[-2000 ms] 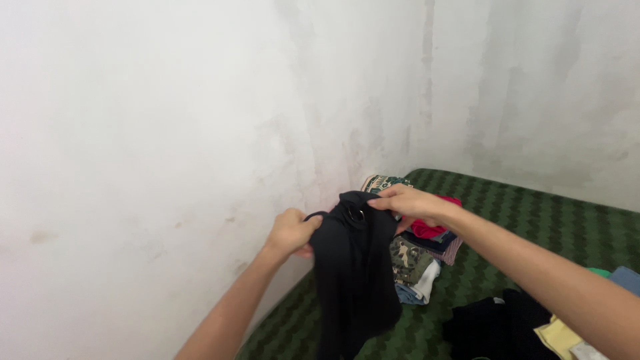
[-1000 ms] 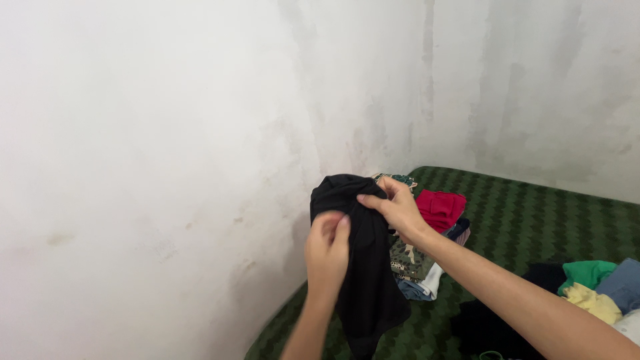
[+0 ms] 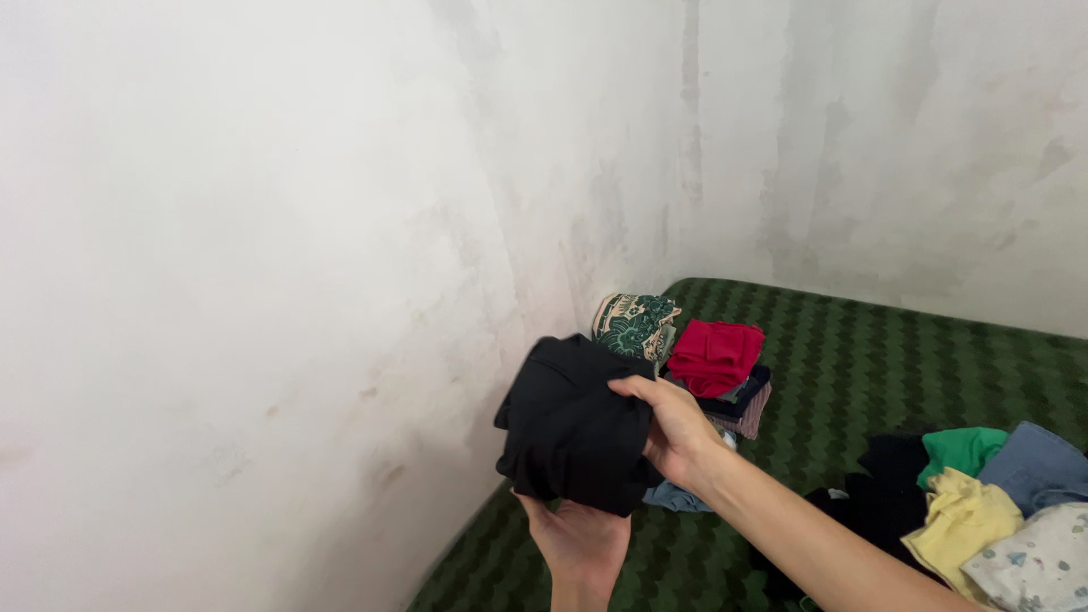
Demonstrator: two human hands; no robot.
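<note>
A black garment (image 3: 578, 425), gathered into a compact bundle, is held up between both hands above the green mattress. My right hand (image 3: 676, 429) grips its right side, thumb on the front and the other fingers behind the cloth. From below, my left hand (image 3: 582, 535) supports the bundle, its fingers mostly hidden beneath the fabric. Just behind lie stacks of folded clothes: a green and cream patterned cloth (image 3: 629, 327), and a red folded garment (image 3: 718, 353) on top of darker and striped ones. Part of a blue garment (image 3: 677, 497) shows below my right wrist.
A dark green patterned mattress (image 3: 850, 357) meets stained white walls (image 3: 340, 212) at the left and back. At the lower right is a loose heap with black, green (image 3: 960, 450), blue (image 3: 1041, 467), yellow (image 3: 965, 518) and white printed garments (image 3: 1037, 561).
The black garment hung long from both hands and is now a compact bundle. My left hand has moved from its upper edge to underneath it.
</note>
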